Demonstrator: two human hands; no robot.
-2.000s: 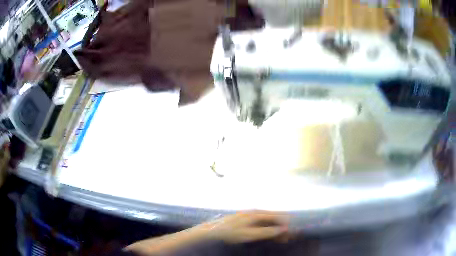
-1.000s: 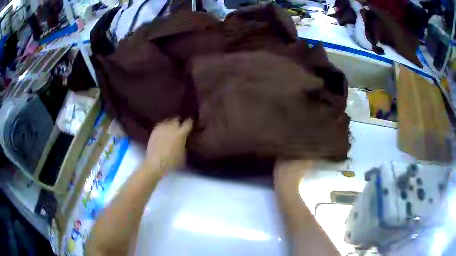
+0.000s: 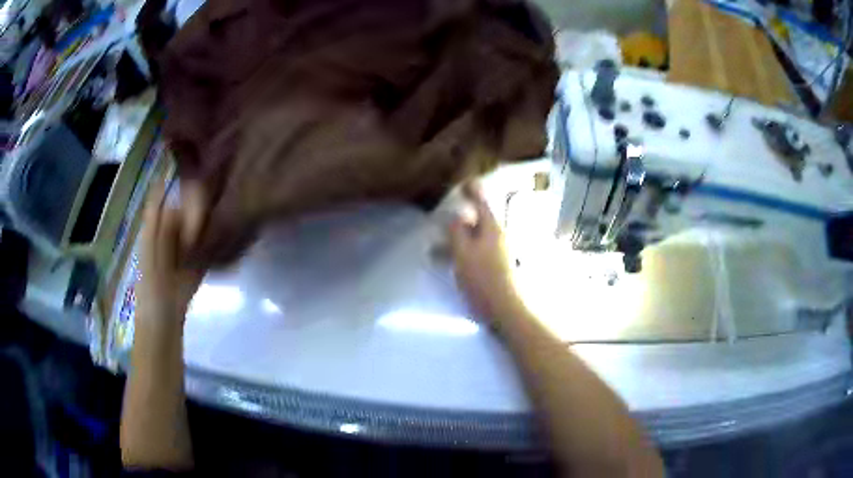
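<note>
A large dark brown garment body (image 3: 355, 103) lies bunched on the white table, left of the sewing machine. My left hand (image 3: 176, 233) is at the cloth's near left edge, blurred; its fingers overlap the cloth, but a grip cannot be made out. My right hand (image 3: 475, 233) is at the cloth's near right edge, left of the needle area, also blurred; its fingertips are unclear. The presser foot and needle area (image 3: 613, 257) is brightly lit, with no brown cloth under it.
The white sewing machine (image 3: 711, 149) with a blue stripe stands at the right. White cords (image 3: 722, 289) hang on its right side. A grey object (image 3: 47, 187) and a tan-edged tray (image 3: 126, 224) are at the left. The table's front edge (image 3: 355, 425) curves below.
Since one second ago the view has shifted, bringing the machine further into view. The cloth now sits up and left in the picture, and my hands are wider apart. Two seconds ago only one hand showed, off the cloth.
</note>
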